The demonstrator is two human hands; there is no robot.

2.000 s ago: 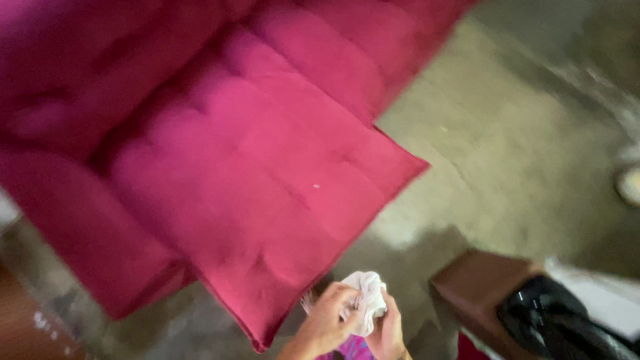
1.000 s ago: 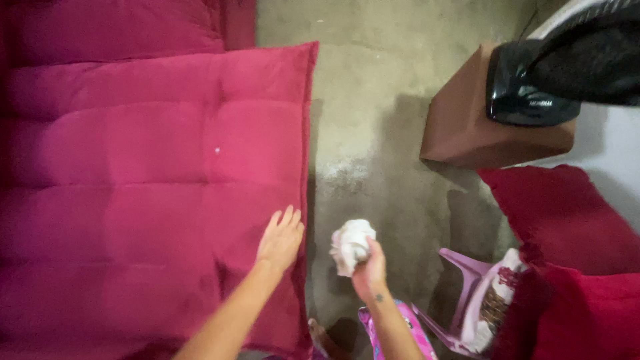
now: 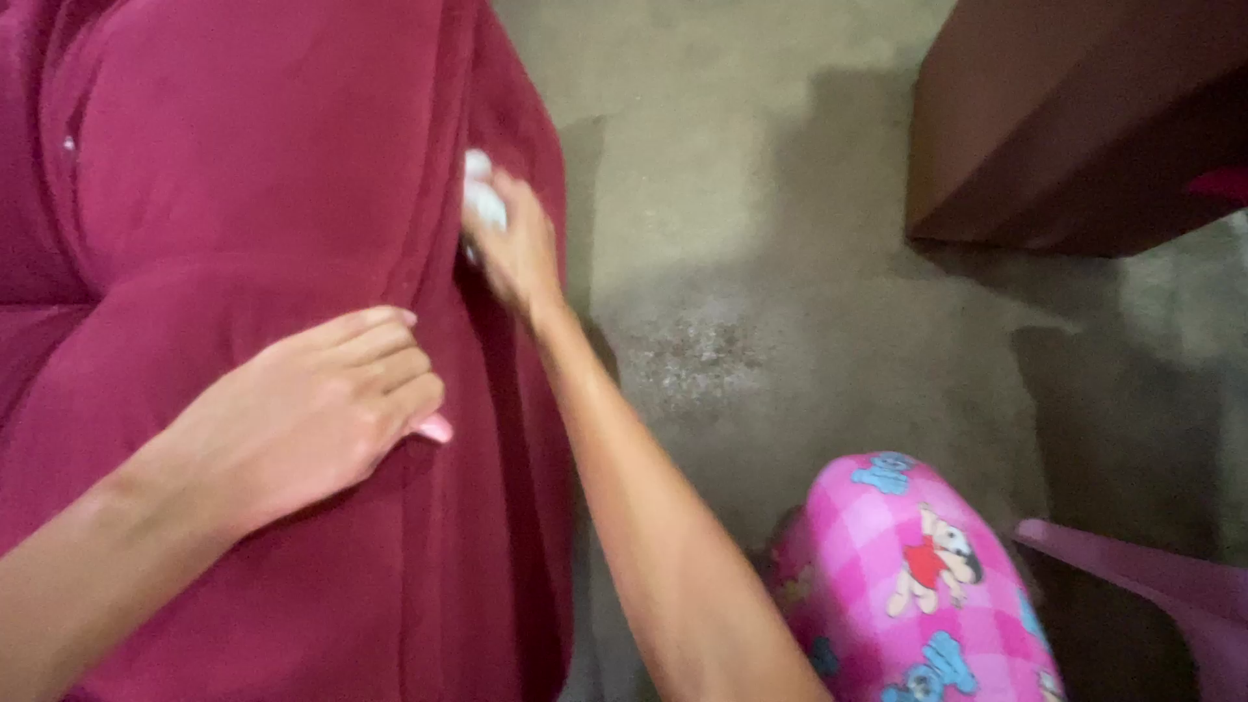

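My left hand (image 3: 331,405) lies on the edge of the red upholstered sofa seat (image 3: 263,127), its fingers curled over the fabric at the seam. Farther up along the same edge, my right hand (image 3: 517,239) holds a crumpled white cloth (image 3: 485,195) against the sofa's side, just below the seat cushion. The cloth is partly hidden by my fingers, and the hand is slightly blurred. A small white speck (image 3: 69,143) shows on the seat at the upper left.
A brown box-shaped piece of furniture (image 3: 1033,127) stands on the concrete floor (image 3: 702,214) at the upper right. My knee in pink patterned fabric (image 3: 916,565) is at the lower right, beside part of a pink plastic chair (image 3: 1121,565).
My right hand has moved with the white cloth from over the floor to the sofa's side. My left hand, flat with fingers spread a second ago, now curls at the edge. The view is closer.
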